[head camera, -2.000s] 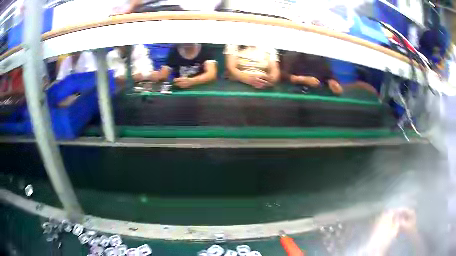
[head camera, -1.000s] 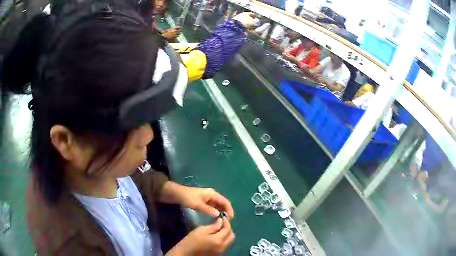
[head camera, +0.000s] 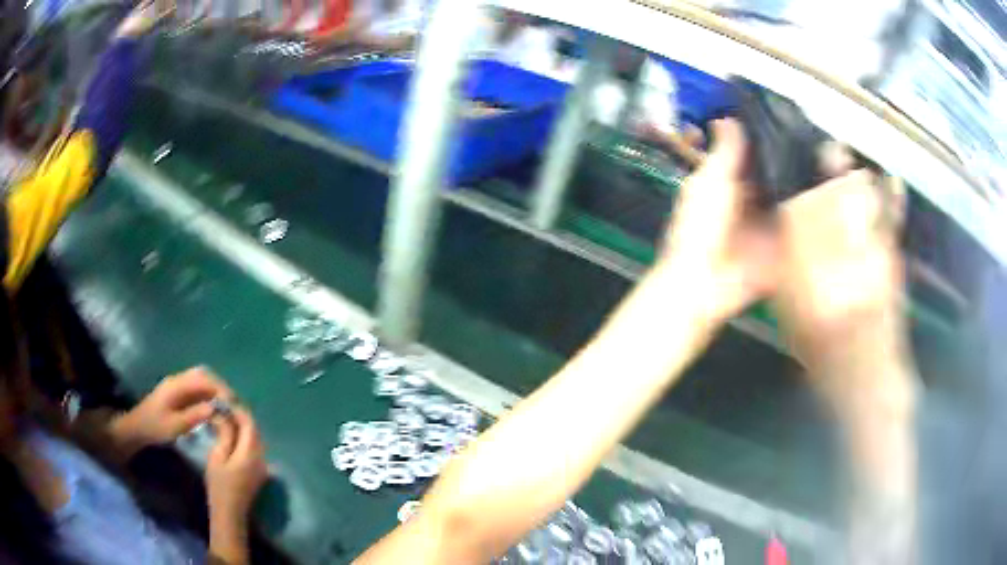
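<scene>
My left hand (head camera: 720, 226) and my right hand (head camera: 836, 248) are raised at the upper right, blurred by motion. Both are around a dark slab (head camera: 771, 138), possibly a smartphone, just below the overhead shelf. Its front cannot be made out. Square white-and-clear plastic parts (head camera: 403, 436) lie heaped on the green work surface, left of my left forearm. Another pile of the parts (head camera: 596, 539), looking like bagged ones, lies below the forearm and is partly cut off by the picture's edge.
A neighbour's hands (head camera: 210, 425) hold a small part at the lower left. A yellow-and-purple sleeve (head camera: 55, 199) reaches in at far left. A pale post (head camera: 420, 188) stands by the line. Blue bins (head camera: 364, 105) are across it. An orange-red handle (head camera: 776, 550) shows at the bottom.
The view has swung right from the neighbour. My hands, out of view one second ago, now show raised with the dark slab.
</scene>
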